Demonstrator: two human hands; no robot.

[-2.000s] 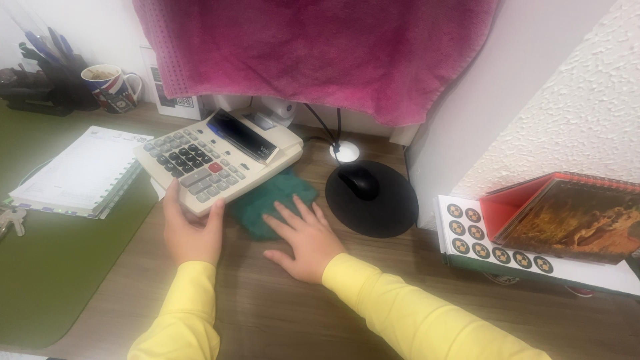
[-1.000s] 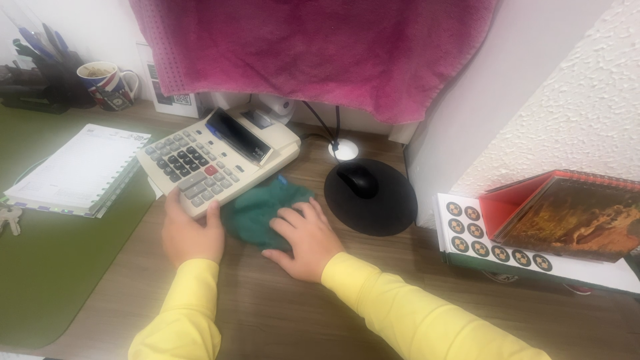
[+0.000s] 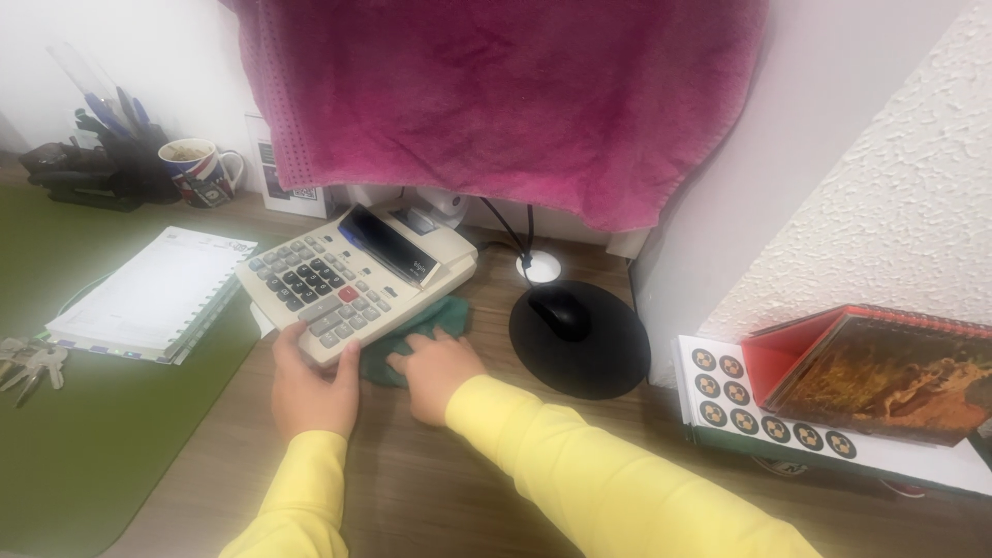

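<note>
A cream Elgin desktop printing calculator [image 3: 349, 291] stands at a slant on the wooden desk. My left hand [image 3: 314, 384] grips its near corner, thumb on the front edge and fingers at the left side. Pressed on a dark green cloth [image 3: 387, 358] is my right hand [image 3: 435, 372], just right of the calculator's front. Part of the cloth lies along and perhaps beneath the calculator's right edge. To the right, a black computer mouse [image 3: 559, 311] rests on a round black mouse pad [image 3: 604, 356].
An open planner [image 3: 151, 294] and keys [image 3: 35, 368] lie on a green desk mat [image 3: 170, 422]. Behind are a mug [image 3: 203, 174], a pen holder [image 3: 143, 159] and a white cable grommet [image 3: 539, 267]. A pink cloth [image 3: 504, 101] hangs above. A desk calendar [image 3: 883, 376] stands at the right.
My right hand has moved left with the green cloth, closer to the calculator's front edge, and its fingers are more bent. My left hand stays on the calculator's corner.
</note>
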